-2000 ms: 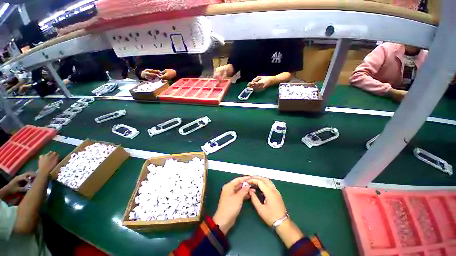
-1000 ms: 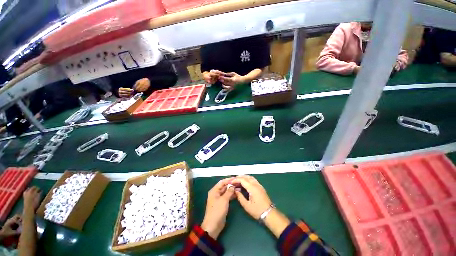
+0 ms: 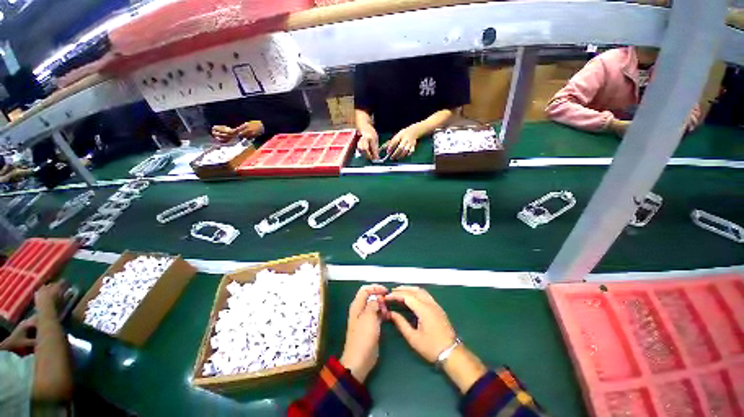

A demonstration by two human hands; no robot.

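Note:
A small white plastic part (image 3: 374,299) is held at the fingertips between my hands, above the green worktop. My left hand (image 3: 363,322) grips it, with the thumb and fingers partly covering it. My right hand (image 3: 423,321) has its thumb and fingertips close against the left fingertips; what they hold is too small to tell. An open carton (image 3: 322,322) full of loose white parts stands left of my hands. A pink-red compartment tray (image 3: 560,308) lies to the right, with small glittery grains in some pockets.
White oval frames (image 3: 382,236) lie on the green belt (image 3: 277,245) ahead. A slanting metal post (image 3: 624,171) stands beside the tray. The overhead shelf rail (image 3: 391,37) crosses the top. A second carton (image 3: 149,303) and a worker's arm (image 3: 53,350) are at left. Other workers sit across.
The view has shifted between frames. My hands stay together, with the white part now showing at the left fingertips and the right hand slightly more open. Across the line, a worker's hands have moved down to the worktop.

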